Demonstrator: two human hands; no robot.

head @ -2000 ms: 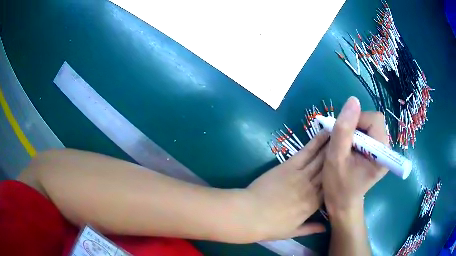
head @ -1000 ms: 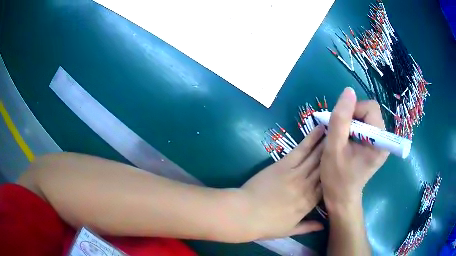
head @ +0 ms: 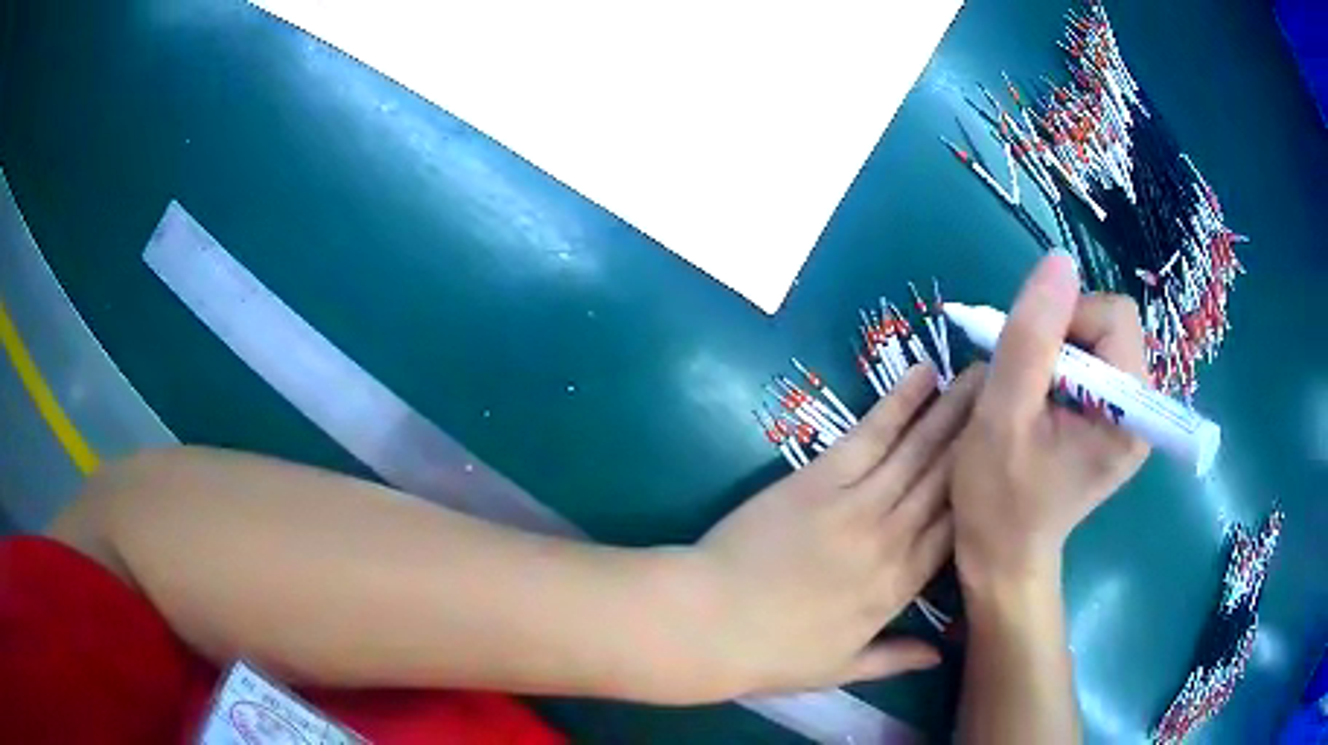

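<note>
My left hand (head: 830, 568) lies palm down over a spread of short cables, holding them against the green bench top. Their white cores (head: 891, 349) with red-orange sleeves and metal tips fan out past my fingertips in separate groups; the middles are hidden under the hand. A few white ends show below it, near the thumb. My right hand (head: 1041, 437) is closed around a white paint marker (head: 1121, 405). The marker's pale tip is at the rightmost sleeved ends, just above my left fingertips; whether it touches them I cannot tell.
A large white paper sheet (head: 655, 117) lies ahead, its corner pointing at the cables. A thick cable pile (head: 1158, 189) lies at upper right, a narrower one (head: 1231, 626) at lower right. A steel ruler (head: 321, 364) runs diagonally at left, partly under my left forearm.
The marker tip has moved right, from the middle sleeved ends to the rightmost ones, and my right hand has shifted slightly right with it. My left hand stays on the cables.
</note>
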